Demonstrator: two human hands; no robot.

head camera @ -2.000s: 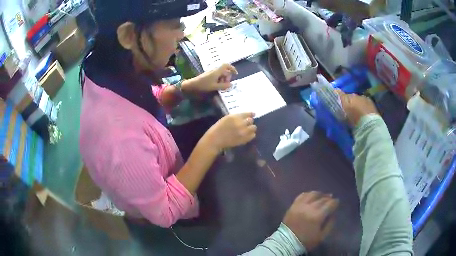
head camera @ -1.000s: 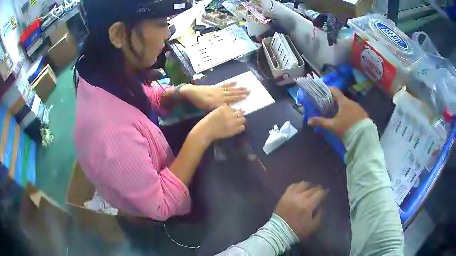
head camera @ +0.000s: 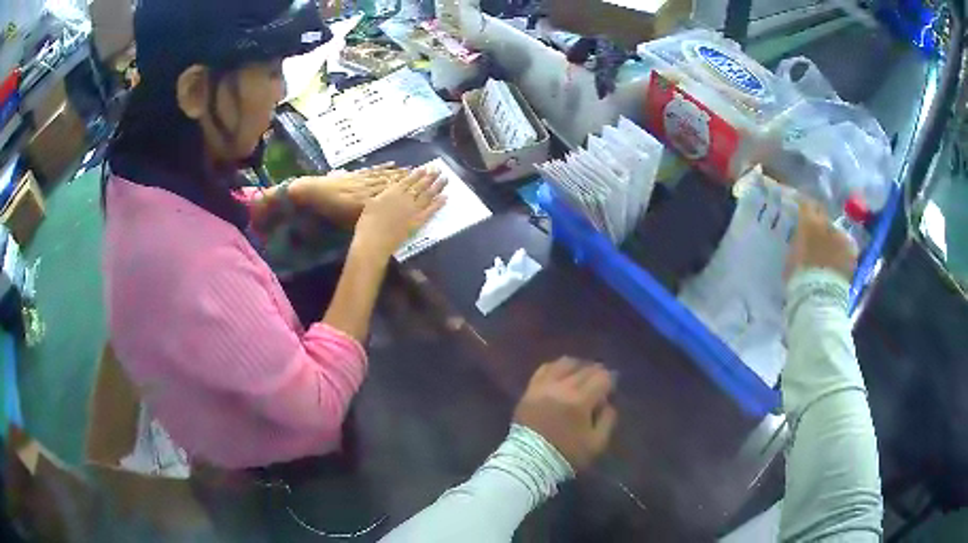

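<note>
Many folded leaflets [head camera: 612, 175] stand fanned at the near-left end of the blue tray [head camera: 658, 305]. Loose printed sheets [head camera: 738, 281] lie over the tray's right part. My right hand [head camera: 823, 246] is at the top edge of these sheets, its fingers on or behind the paper; whether it grips a sheet is unclear. My left hand [head camera: 571, 408] rests low over the dark table, fingers loosely curled, with nothing seen in it. Pale green sleeves cover both forearms.
A co-worker in pink [head camera: 228, 308] presses a white sheet [head camera: 451, 212] on the table at left. A crumpled white piece [head camera: 508, 280] lies mid-table. Beyond are a small carton of leaflets [head camera: 518, 159], a red-and-white pack [head camera: 690, 122] and clear plastic bags [head camera: 839, 149].
My right hand has let go of the folded leaflets, which now stand in the tray, and moved right to the loose sheets. The view has turned right. The co-worker's hands now both press the sheet.
</note>
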